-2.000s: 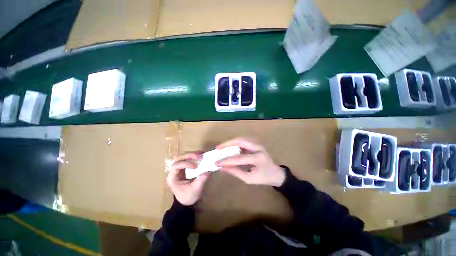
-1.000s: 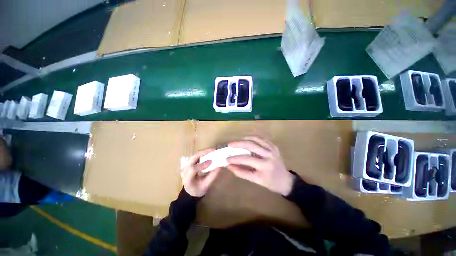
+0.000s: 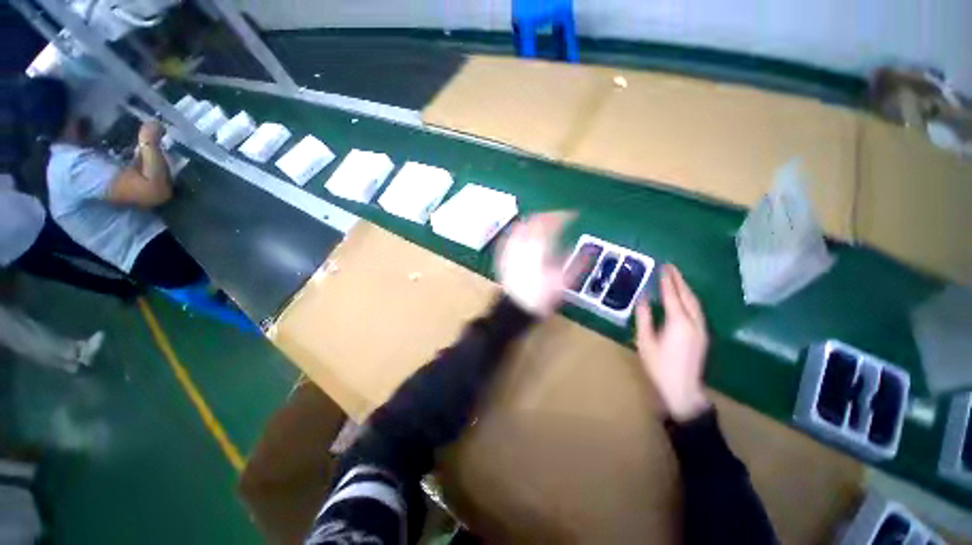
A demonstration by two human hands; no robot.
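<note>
A white tray [image 3: 608, 279] with two long dark pieces and a narrow dark part between them lies on the green belt. My left hand [image 3: 533, 261], blurred, is at the tray's left side with its fingers spread. My right hand [image 3: 674, 335] is at its right side, fingers apart. I cannot tell whether either hand touches the tray. A white carton [image 3: 475, 215] lies on the belt just left of my left hand, the nearest of a row of cartons.
More filled trays [image 3: 853, 399] are at the right. A pale printed sheet [image 3: 781, 240] stands on the green belt [image 3: 682, 229]. Brown cardboard [image 3: 373, 309] covers the bench. A seated person [image 3: 117, 197] is at the far left, and a blue stool [image 3: 544, 27] is at the back.
The view has swung left and tilted. My hands have let go of the white item and moved forward to the tray on the belt. One more carton stands at the near end of the row.
</note>
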